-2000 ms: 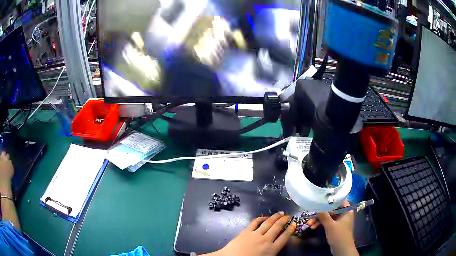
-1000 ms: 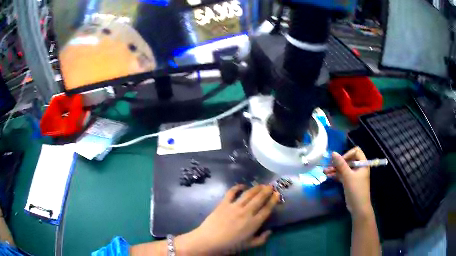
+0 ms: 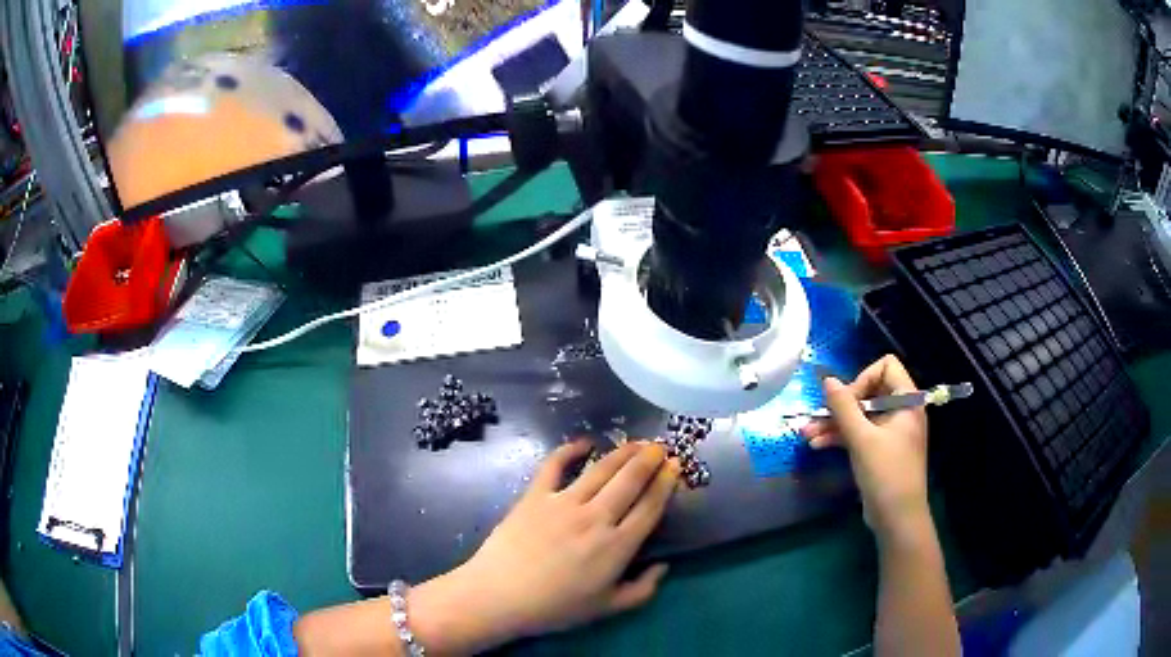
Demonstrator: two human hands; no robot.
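Note:
A cluster of small dark and silver components lies on the black mat just below the ring light. My left hand lies flat on the mat, its fingertips at the cluster's left edge; whether it pinches a piece is hidden. My right hand holds a slim silver pen-like tool like a pencil, right of the cluster, over the blue film. The tool's tip points left, apart from the cluster. A separate pile of components lies on the mat's left.
The microscope tube stands above the cluster. A black component tray is tilted at right. Red bins stand at back right and left. A label card, plastic bags and a clipboard lie left.
The camera view has shifted. My right hand with the tool has moved right, away from the cluster it was at two seconds ago. My left hand remains beside the cluster.

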